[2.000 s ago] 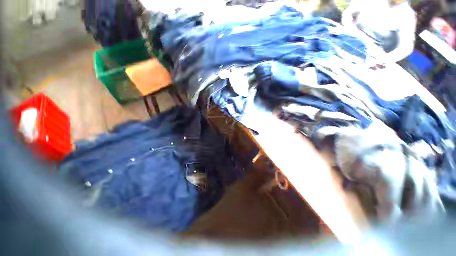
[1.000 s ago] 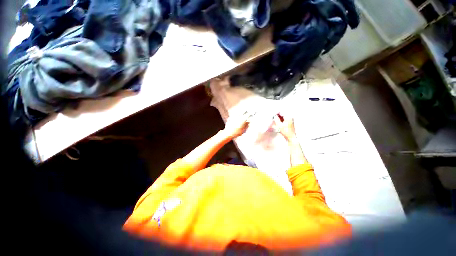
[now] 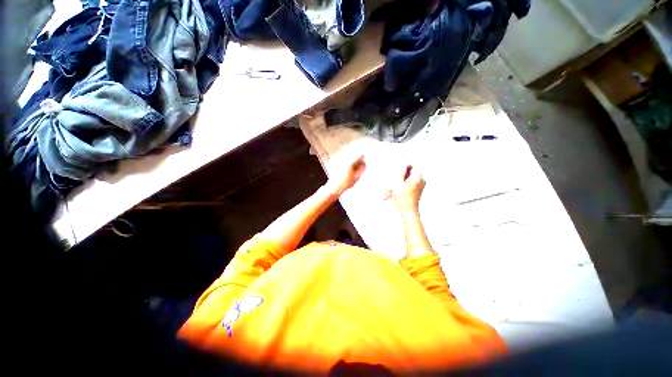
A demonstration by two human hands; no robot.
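My left hand (image 3: 345,174) is over the near edge of the white table in front of me, fingers bent inward. My right hand (image 3: 407,190) is a short way to its right, fingers curled, with a small dark reddish spot at the fingertips. The hands are apart. The glare on the table hides any needle, thread or pale cloth between them, so I cannot tell if either holds something. A dark garment (image 3: 383,110) with small shiny dots lies just beyond the hands at the table's far end.
Denim (image 3: 140,110) is heaped on another white table (image 3: 221,125) at upper left, with a small metal tool (image 3: 263,74) on it. A dark two-part object (image 3: 474,138) and a thin rod (image 3: 488,197) lie right of my hands. A pale bin (image 3: 564,37) stands at upper right.
The view has swung from the denim heap and crates to the table before me. Over the last second my right hand has moved slightly left, and the reddish thing at its fingertips shows less.
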